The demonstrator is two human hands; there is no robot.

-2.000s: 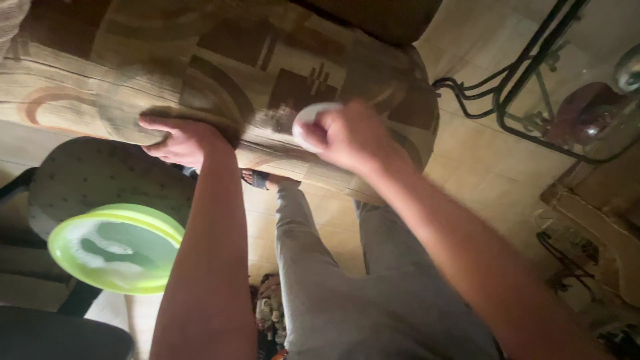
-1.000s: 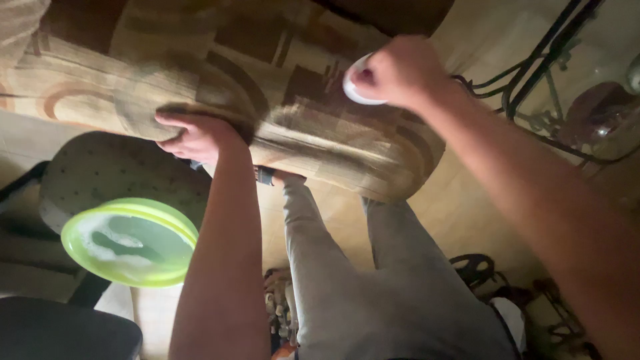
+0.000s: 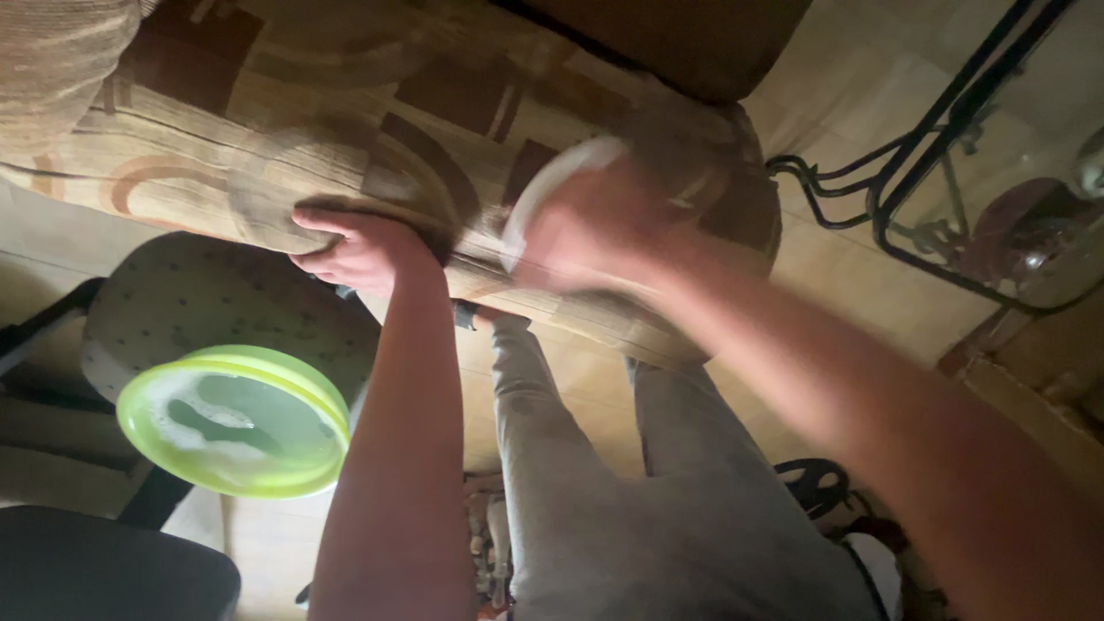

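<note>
A patterned fabric cushion (image 3: 345, 164) of a sofa, beige and brown, stretches across the upper part of the view. My left hand (image 3: 362, 250) rests on its near edge, thumb on top and fingers over the side; it seems to steady the edge. My right hand (image 3: 595, 224), blurred by motion, is closed around a white rounded object (image 3: 539, 194) at the cushion's right part; its exact kind cannot be told. A lime-green plastic basin (image 3: 129, 414) with foamy water stands to the left of my left forearm.
The basin is on a dark dotted chair seat (image 3: 216, 285). Another dark seat (image 3: 112, 561) is at the lower left. A black metal frame with glass (image 3: 880, 198) stands at the right. My legs in grey trousers are below the cushion, over a tiled floor (image 3: 828, 293).
My right hand, raised over the cushion's right end a second ago, has come back left and toward its near edge with the white object. My left hand keeps its place on the edge.
</note>
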